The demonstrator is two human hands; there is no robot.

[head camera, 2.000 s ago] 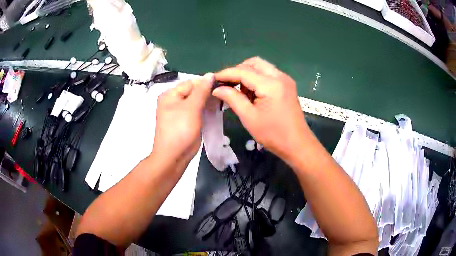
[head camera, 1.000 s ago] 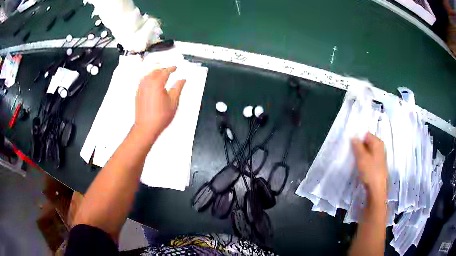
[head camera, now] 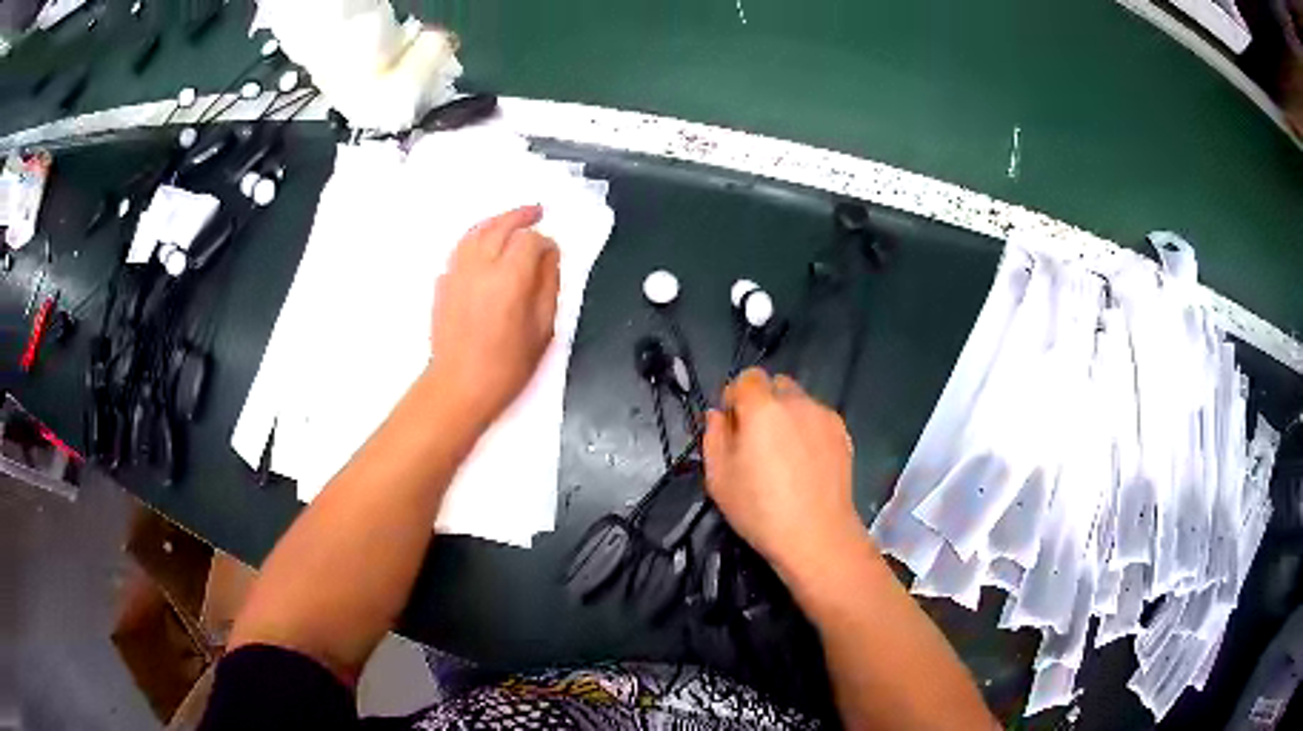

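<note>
My left hand [head camera: 496, 307] rests on the stack of empty white sleeves [head camera: 365, 300], its fingers bent; whether it pinches a sleeve cannot be told. My right hand [head camera: 782, 460] is over the centre group of black stemmed products [head camera: 600, 554], fingers curled down at their stems; its fingertips are partly hidden, so a grip cannot be made out. White round ends [head camera: 660, 289] of the products show beyond the hand. The packed sleeves [head camera: 1057, 414] lie overlapping in a fan at the right.
A tangled pile of black products [head camera: 143, 371] with a small white packet [head camera: 175, 224] lies at the left. A cream crumpled wrap [head camera: 365, 64] stands behind the stack. The green conveyor [head camera: 857, 100] with its pale edge strip [head camera: 743, 157] runs across the back. A red stick [head camera: 39, 334] lies far left.
My hands have parted from the sleeve they worked on. My right hand went to the packed sleeves, then moved left to the centre products. My left hand moved to the stack and slightly right over it.
</note>
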